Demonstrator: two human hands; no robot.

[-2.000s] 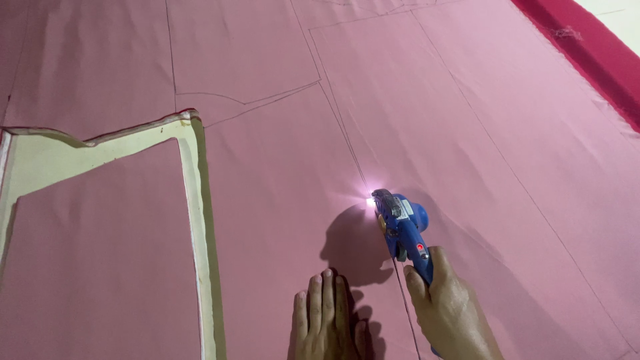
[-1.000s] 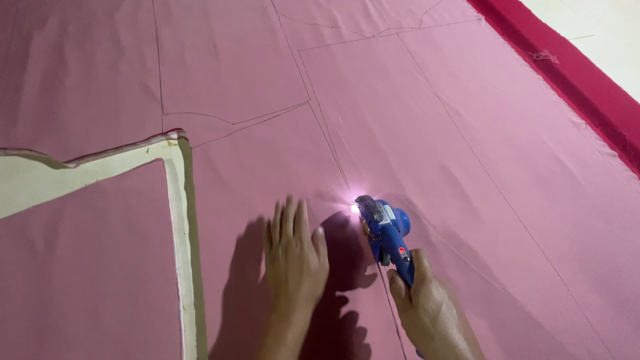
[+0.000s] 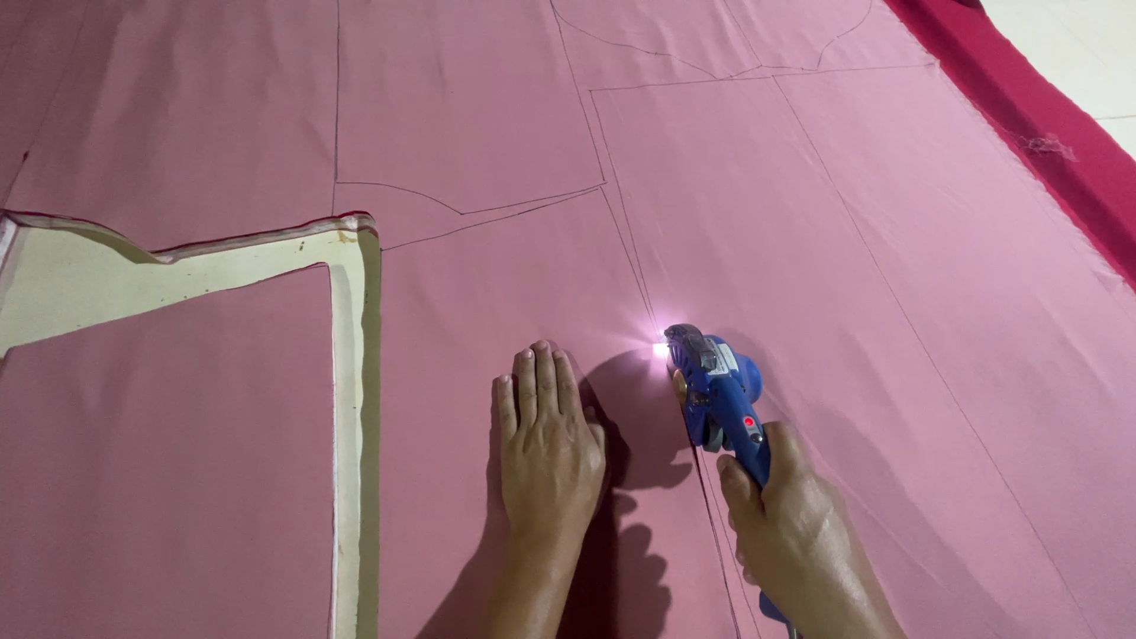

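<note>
My right hand (image 3: 790,524) grips the handle of a blue electric rotary fabric cutter (image 3: 714,382), which has a bright light at its front. The cutter stands on pink fabric (image 3: 497,284) marked with dark pattern lines, its head on one of those lines. Behind it a dark slit runs down toward the near edge of the view. My left hand (image 3: 550,453) lies palm down on the fabric to the left of the cutter, fingers together and pointing away, holding no object. The cutter's blade edge is hidden.
At the left, a cut-out opening shows a pale surface (image 3: 80,275) around a separate pink fabric piece (image 3: 177,444); the layered edge curls up at its corner. A red fabric strip (image 3: 1003,115) borders the right side, with a pale tiled surface (image 3: 1074,53) beyond it.
The cutter in my right hand has advanced along the drawn line, away from me. My left hand was lifted a second ago and now rests flat on the fabric. The view has shifted somewhat.
</note>
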